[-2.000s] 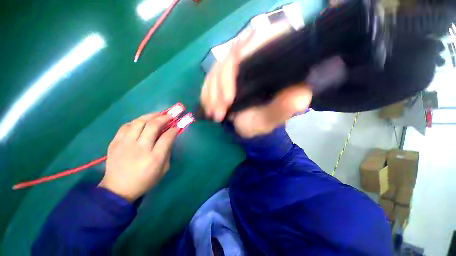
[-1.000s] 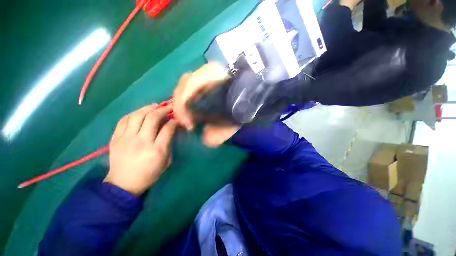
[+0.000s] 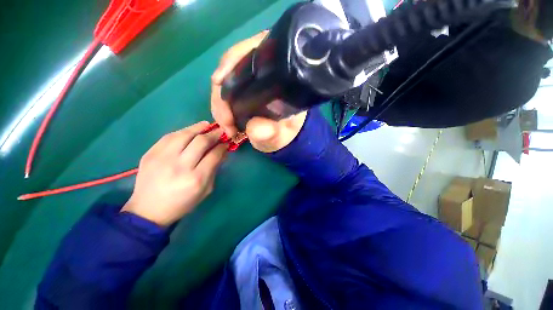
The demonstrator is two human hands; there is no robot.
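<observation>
My left hand is closed on a red cable clamp over the green bench; its forked end shows past my fingertips. A red cable lead runs out from under my left hand to the left. My right hand grips the black electric screwdriver, its rear end towards me and its front end down at the clamp. The screwdriver bit is hidden behind the tool and my fingers. The tool's thick ribbed cord runs to the upper right.
Another red clamp piece with a red lead lies at the upper left. The white-grey screw feeder is mostly hidden behind the screwdriver. A neighbour's dark-clothed body is at the upper right. Cardboard boxes stand on the floor.
The screwdriver has come from the feeder side over the clamp, with its front end now down at it. The other red piece and lead have shifted left and further into view.
</observation>
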